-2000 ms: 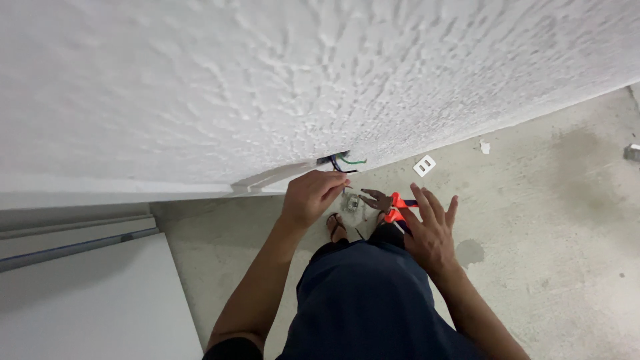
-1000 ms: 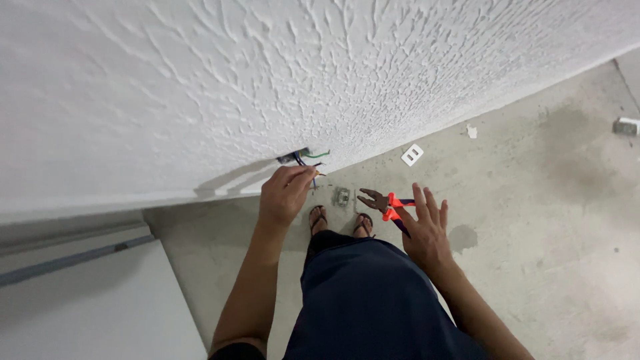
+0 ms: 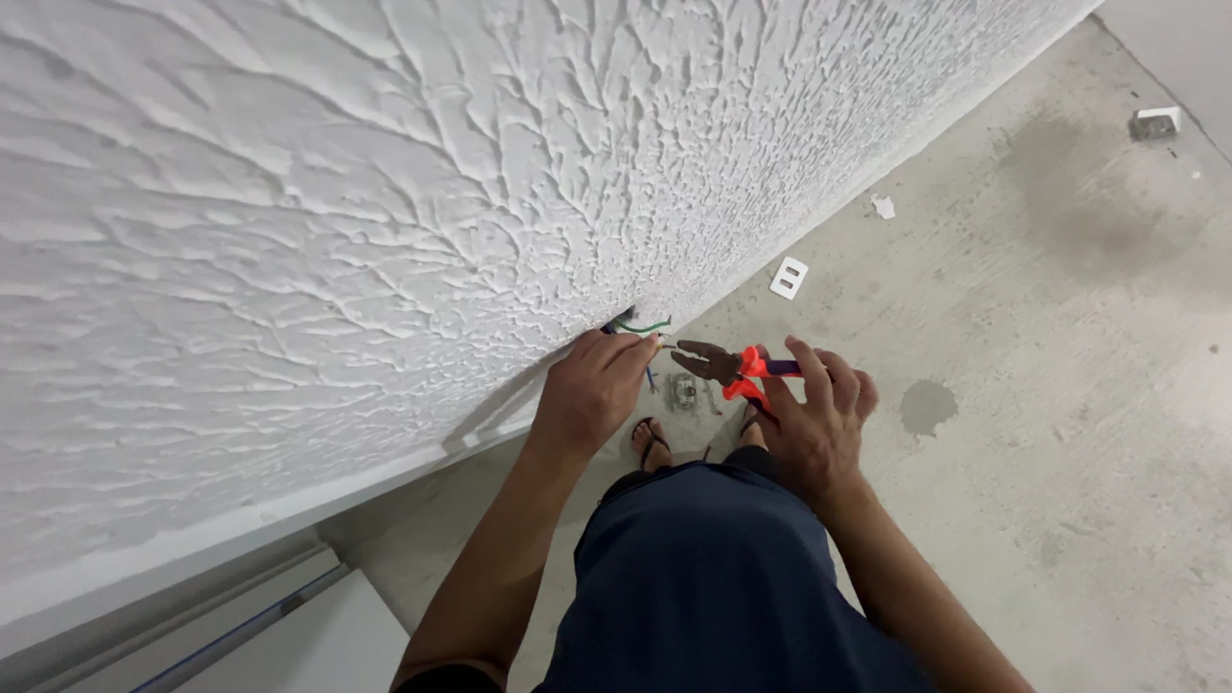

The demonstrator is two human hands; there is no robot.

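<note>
Pinched between the fingertips of my left hand [image 3: 599, 390] is a thin electrical wire [image 3: 664, 345] with a yellowish part at the fingers. A green wire [image 3: 643, 328] curves out of the dark opening in the wall [image 3: 624, 316], just above that hand. Below the fingertips hangs a blue wire [image 3: 652, 378]. My right hand [image 3: 816, 414] holds combination pliers [image 3: 717, 364] with orange and dark handles. Their jaws are parted and point left, close to the end of the held wire; whether they touch it I cannot tell.
On the concrete floor lie a white faceplate [image 3: 788, 277], a white scrap [image 3: 883, 206] and a switch or socket module [image 3: 682, 392] near my sandalled feet. A white-and-grey box [image 3: 1155, 123] is far right. The textured wall [image 3: 385, 241] rises ahead; pale panels [image 3: 289, 635] stand lower left.
The plier jaws have come up close to the wire at my left fingertips; a second ago a wider gap lay between them. The view has shifted.
</note>
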